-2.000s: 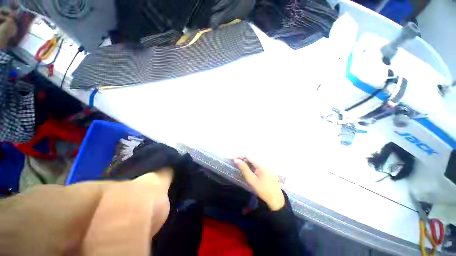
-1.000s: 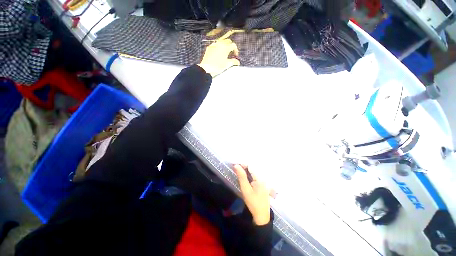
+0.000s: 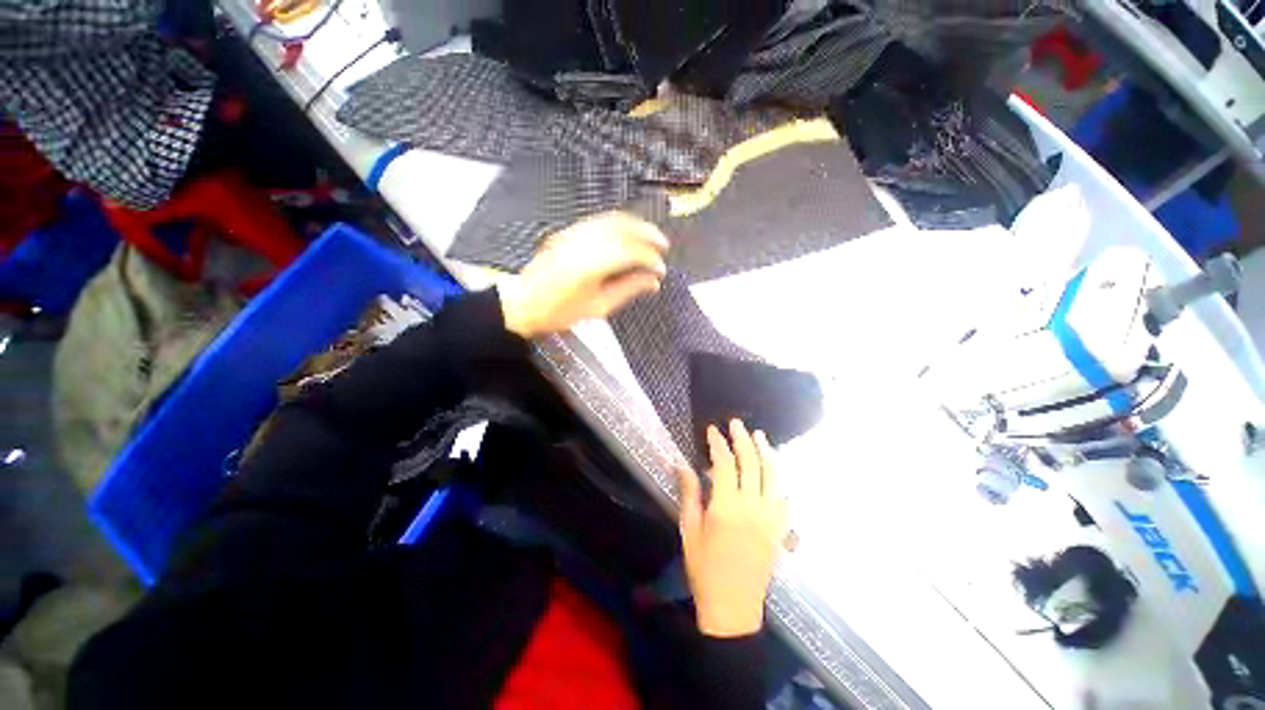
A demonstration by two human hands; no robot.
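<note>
A checked grey panel (image 3: 663, 333) runs from the pieces at the table's far side down towards the front edge. A plain black part (image 3: 749, 395) lies at its near end. My left hand (image 3: 590, 271) is at the panel's upper part, with its curled fingertips on the cloth; the exact grip is partly hidden. My right hand (image 3: 735, 527) lies near the ruler-marked edge, fingers slightly apart, with its fingertips at the near edge of the black part. More checked pieces (image 3: 791, 208) with a yellowish edge lie beyond my left hand.
A white sewing machine (image 3: 1110, 326) with a blue stripe stands at the right, with a black thread tangle (image 3: 1075, 596) beside its lettering. Black and checked cloth (image 3: 943, 139) is heaped at the far side. A blue crate (image 3: 208, 402) holding scraps stands at the left, beside my lap.
My left hand has come back from the far pieces towards me, and a checked panel with a black part now extends to my right hand. The far pieces are shifted and spread.
</note>
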